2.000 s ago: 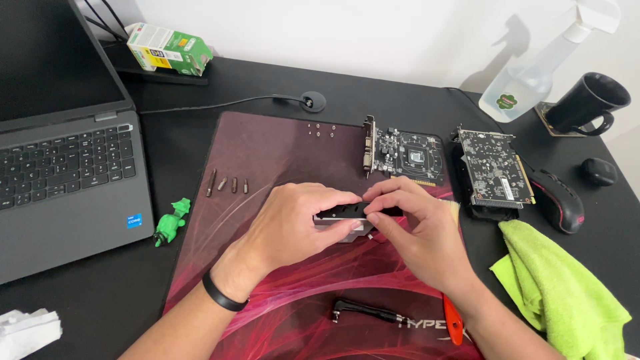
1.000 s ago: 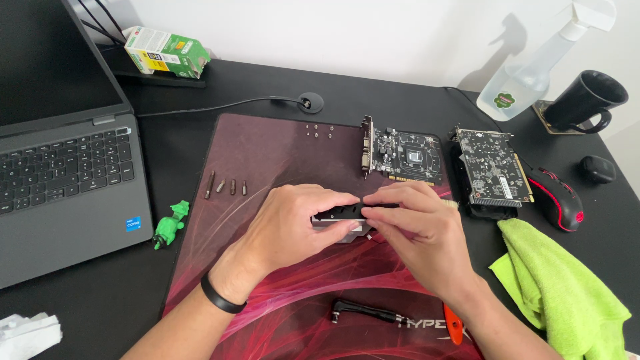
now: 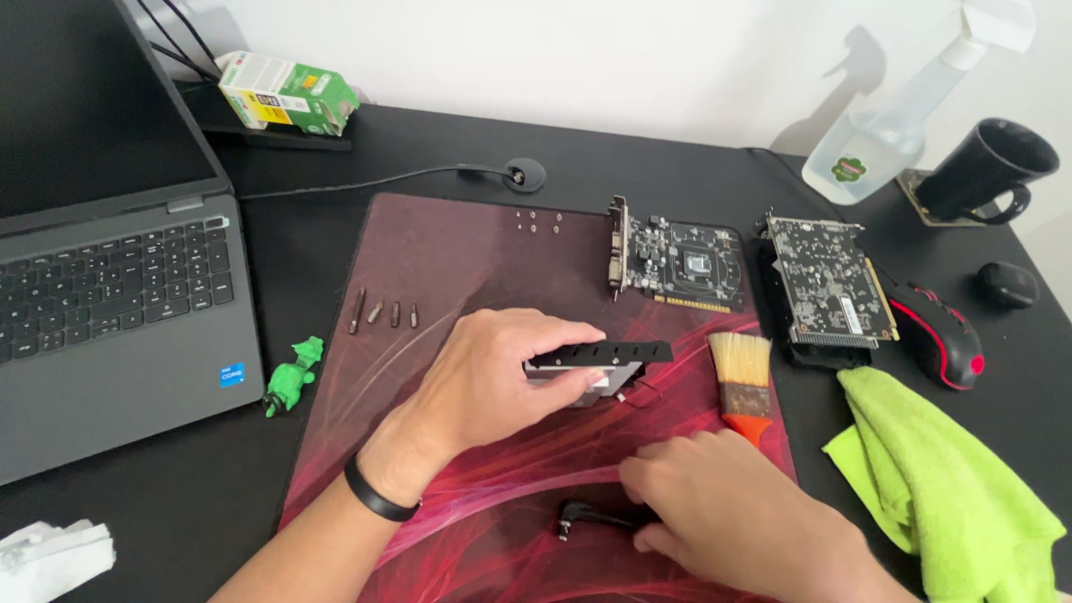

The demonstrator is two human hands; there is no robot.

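My left hand (image 3: 502, 377) holds a graphics card cooler with a black shroud (image 3: 601, 352) on its edge over the desk mat (image 3: 435, 243); a thin cable with a small plug hangs at its right. My right hand (image 3: 712, 502) is at the black angled screwdriver (image 3: 599, 512), its fingers over the handle end; whether they grip it is hidden. Right of the cooler lies a paint brush (image 3: 744, 381) with an orange handle. A bare graphics card board (image 3: 691, 264) lies at the mat's back right. Screwdriver bits (image 3: 395, 315) and several small screws (image 3: 533, 221) lie on the mat.
Left stands a laptop (image 3: 117, 293), with a green figurine (image 3: 291, 377) beside it. Along the right are a second graphics card (image 3: 829, 280), a mouse (image 3: 942, 335), a green cloth (image 3: 938, 461), a spray bottle (image 3: 871, 142) and a black mug (image 3: 980, 172). A carton (image 3: 289, 92) lies behind.
My right hand has left the cooler and moved down to the angled screwdriver. The brush, mostly hidden before, now shows. My left hand still holds the cooler.
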